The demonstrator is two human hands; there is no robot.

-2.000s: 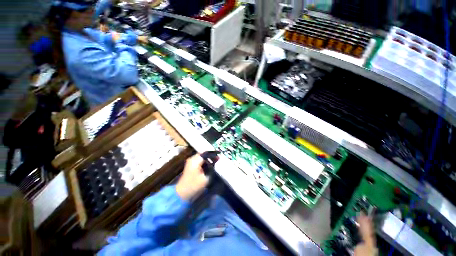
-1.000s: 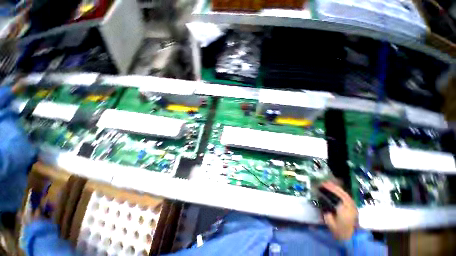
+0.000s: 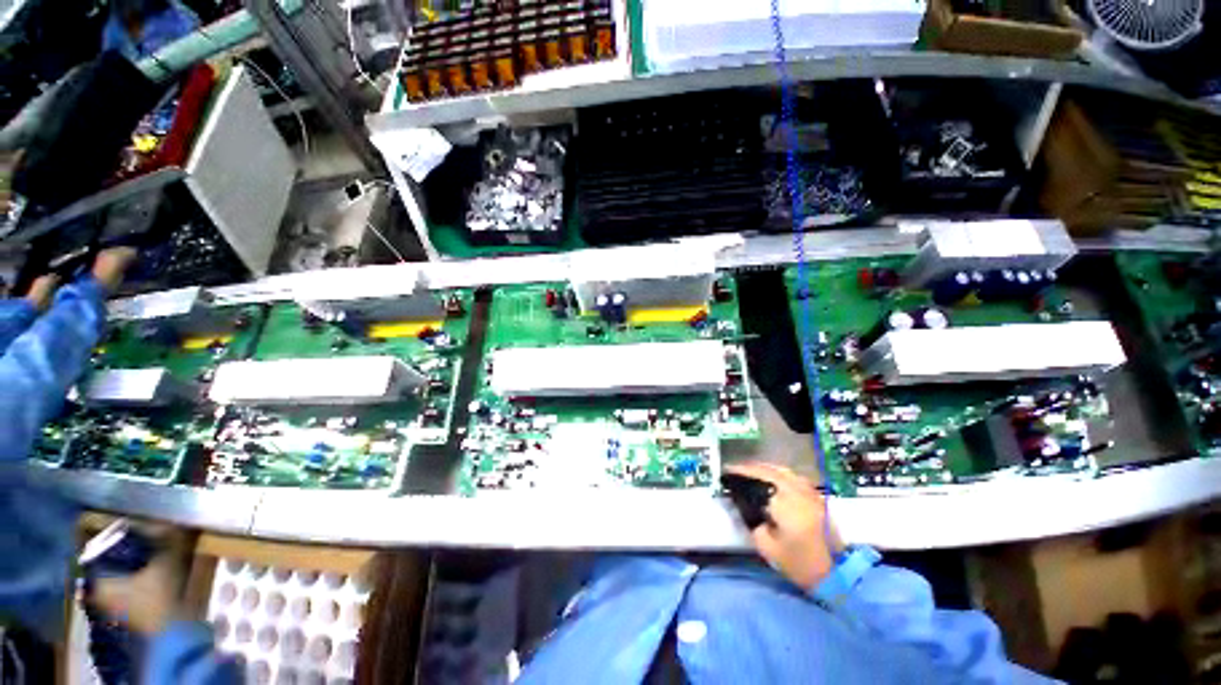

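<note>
Green circuit boards (image 3: 536,321) lie side by side on the line, each crowded with small parts and crossed by a long white-silver heat sink (image 3: 609,368). My right hand (image 3: 793,525) is at the near rail, by the lower right corner of the middle board. Its fingertips are black; I cannot tell whether this is finger covering or held parts. My left hand (image 3: 141,592) is blurred at the lower left, over a carton beside a white tray with round holes (image 3: 288,618). Dark pieces with a light edge are by its fingers; I cannot tell whether it holds them.
A metal rail (image 3: 603,525) runs along the near edge. Behind the line stand a bin of silver pieces (image 3: 516,194), a black ribbed tray (image 3: 670,174) and a shelf with orange-brown blocks (image 3: 509,47). A blue cord (image 3: 790,161) hangs down. Another person's arms (image 3: 47,348) are at left.
The view has swung right and levelled. My right hand has moved from the right-hand board to the near rail. My left hand has gone from the rail to the carton at lower left.
</note>
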